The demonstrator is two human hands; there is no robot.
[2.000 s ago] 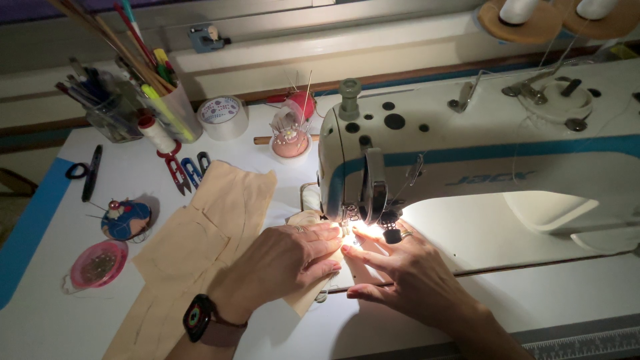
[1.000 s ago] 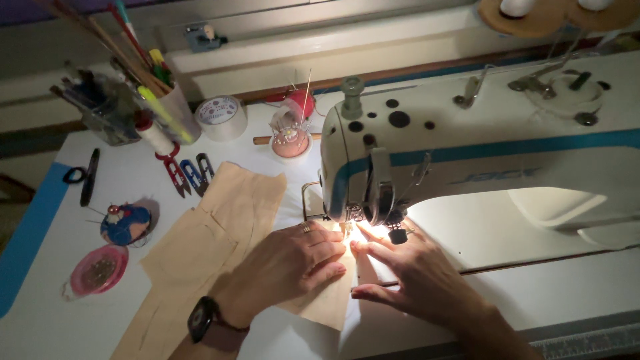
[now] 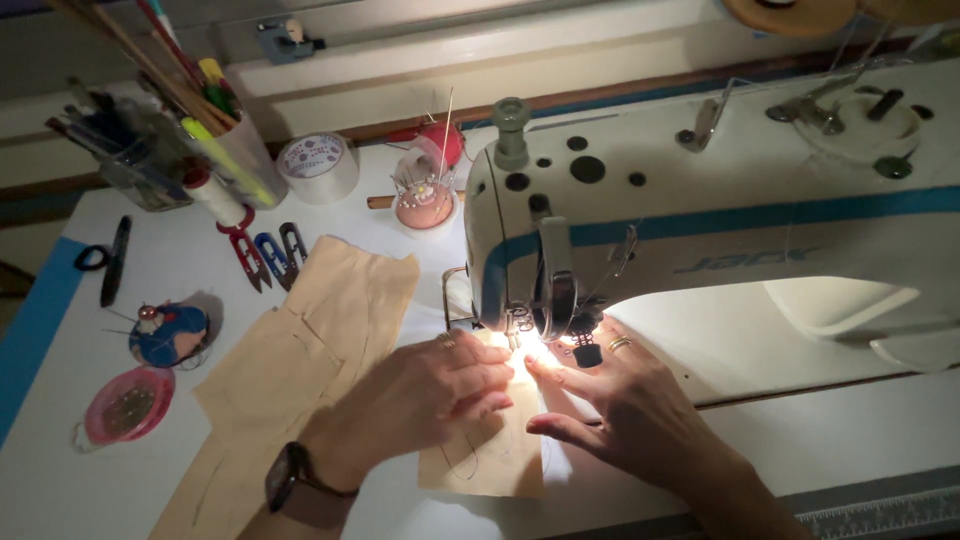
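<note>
A white and blue Jack sewing machine (image 3: 675, 232) stands at the right, its lamp lighting the needle area. A small beige fabric piece (image 3: 487, 457) lies under the presser foot (image 3: 514, 337) and reaches toward me. My left hand (image 3: 427, 397), with a ring and a watch, presses on this piece just left of the foot, fingers bent. My right hand (image 3: 615, 397) rests flat to the right of the foot, index fingertip at the fabric's edge, thumb apart. Glare hides the fabric right at the needle. A larger beige fabric piece (image 3: 300, 360) with drawn lines lies to the left.
Behind the large fabric are thread snips (image 3: 247, 259), a tape roll (image 3: 319, 169), a pink pincushion (image 3: 425, 206) and a pen cup (image 3: 244, 165). At the left lie a blue pincushion (image 3: 169, 334), a pink pin dish (image 3: 129, 405) and a black seam ripper or knife (image 3: 116, 262). A ruler (image 3: 885, 514) lies bottom right.
The small fabric piece now extends further toward me below the foot than two seconds ago. Both hands stay beside the needle. The view has shifted slightly.
</note>
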